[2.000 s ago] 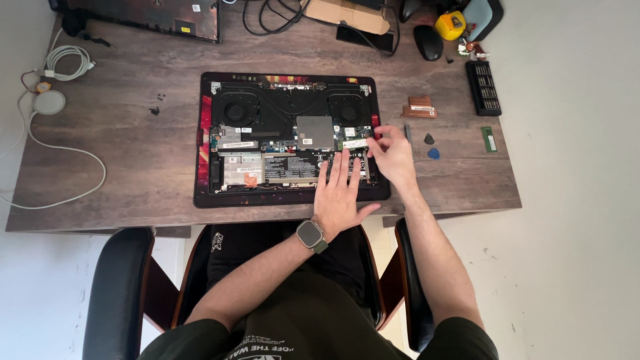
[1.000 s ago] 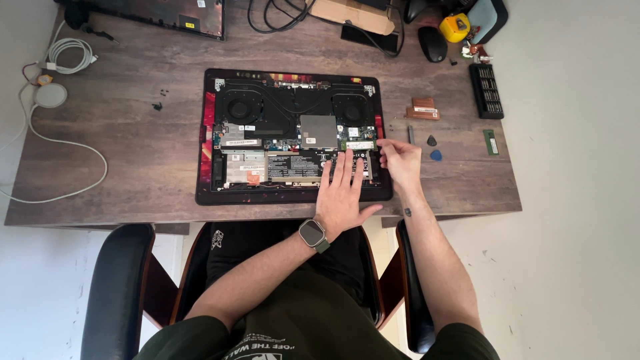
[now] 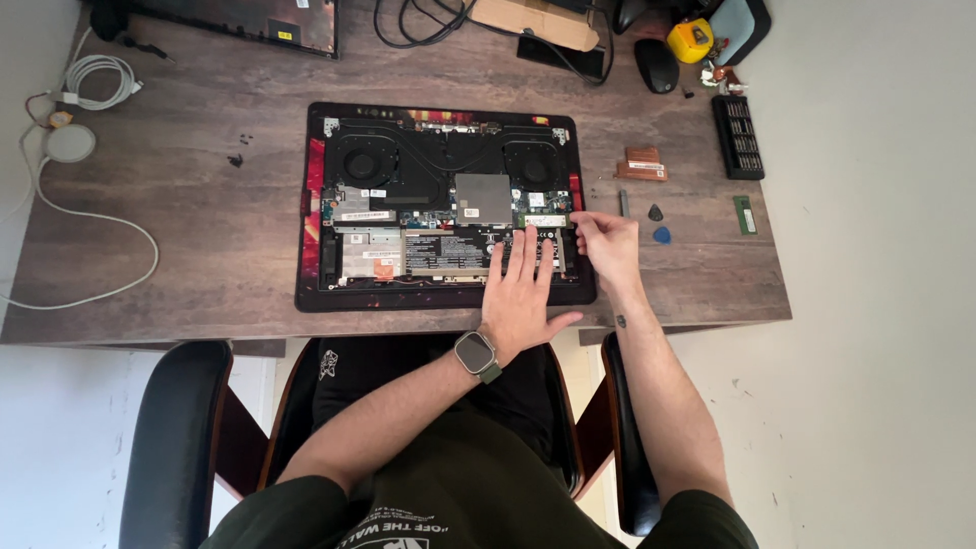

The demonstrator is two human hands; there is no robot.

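An opened laptop [image 3: 427,175], its fans, battery and boards bare, lies on a dark mat with red and yellow patterns [image 3: 311,252]. My left hand [image 3: 522,293], a watch on its wrist, rests flat with fingers spread over the right part of the battery [image 3: 450,253]. A green M.2 SSD [image 3: 545,220] with a white label sits in the laptop just beyond those fingertips. At the SSD's right end, my right hand [image 3: 606,240] has thumb and forefinger pinched together. Whether a small part is between those fingertips cannot be seen.
Right of the mat lie copper-coloured plates [image 3: 644,166], a small grey tool [image 3: 624,203], two picks [image 3: 662,235], a green memory module [image 3: 745,215] and a bit case [image 3: 737,137]. Small screws [image 3: 236,160] and a coiled white cable [image 3: 99,82] are at left; a mouse [image 3: 656,67] stands behind.
My right hand has shifted slightly and its fingers have drawn together at the right end of the SSD. My left hand stays spread on the battery.
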